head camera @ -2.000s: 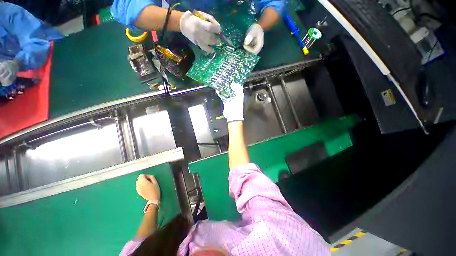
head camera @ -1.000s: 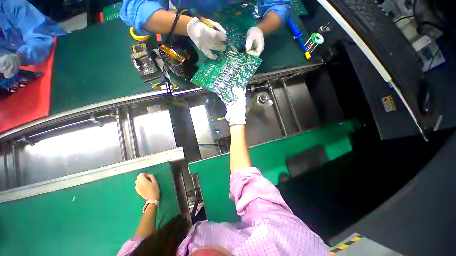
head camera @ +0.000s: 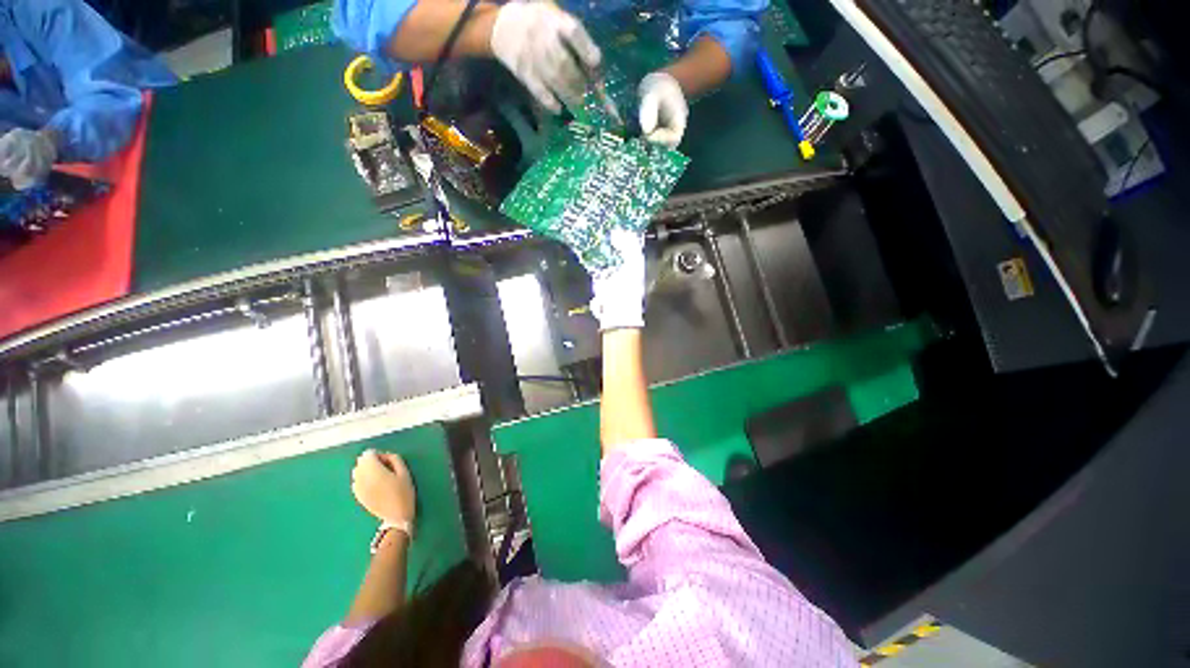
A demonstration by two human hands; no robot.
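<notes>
A green populated circuit board [head camera: 587, 189] is held tilted over the far rail of the conveyor. My right hand [head camera: 619, 283], in a white glove, grips its near corner. A coworker's two white-gloved hands [head camera: 542, 55] are at its far edge; one holds a thin tool against or close to the board. My left hand [head camera: 381, 488], bare, rests curled on the green bench at the near side and holds nothing that I can see; its fingers are folded in.
The metal conveyor [head camera: 196, 352] runs between the benches. Beyond it lie a yellow tape roll [head camera: 373, 81], a blue-yellow tool [head camera: 784, 105], a solder spool [head camera: 829, 107] and a red mat [head camera: 78, 281]. A keyboard [head camera: 966, 98] is on the right. Another coworker's sleeve [head camera: 78, 78] is far left.
The board and my right hand have shifted slightly right and nearer in the picture. The coworker's tool hand has moved up and right. My left hand has barely moved.
</notes>
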